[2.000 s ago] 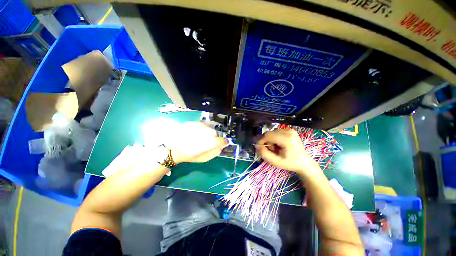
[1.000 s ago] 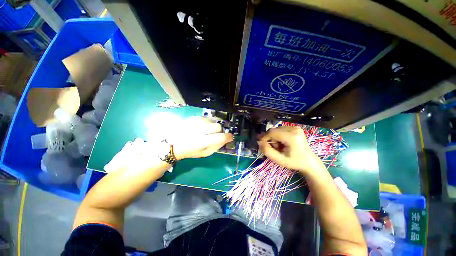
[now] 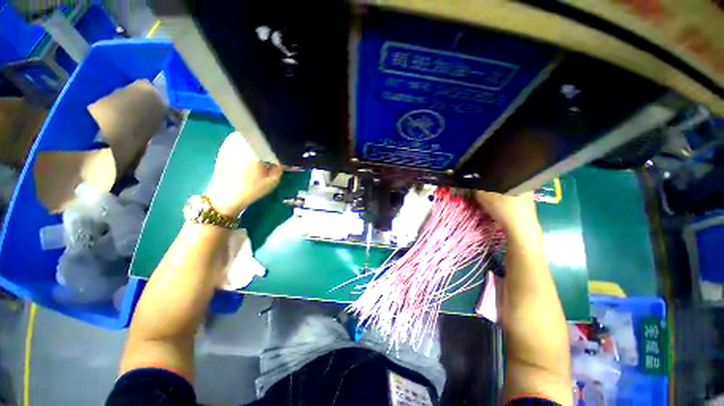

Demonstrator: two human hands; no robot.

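My left hand (image 3: 242, 176) is at the left rear of the green bench, left of the crimping applicator, its fingertips together beside the machine's edge. A short thin strand shows at the fingertips, too small to tell clearly. My right hand (image 3: 508, 208) is at the far end of the wire bundle (image 3: 421, 273), its fingers hidden behind the machine's edge and the wires. The bundle fans towards me, red at the far end, pale ends over the near edge. The silver and dark crimping applicator (image 3: 367, 204) stands uncovered between my hands, on its pale base plate (image 3: 333, 226).
The crimping machine with its blue warning plate (image 3: 433, 99) hangs overhead. A large blue bin (image 3: 59, 277) with cardboard and plastic is at left. White scraps (image 3: 242, 266) lie by my left forearm. A blue bin (image 3: 655, 388) with a green label is at right. A yellow-edged item (image 3: 557, 190) is right rear.
My left hand has moved from the applicator back and left. My right hand has moved right and back to the bundle's far end. The applicator and base plate are now uncovered.
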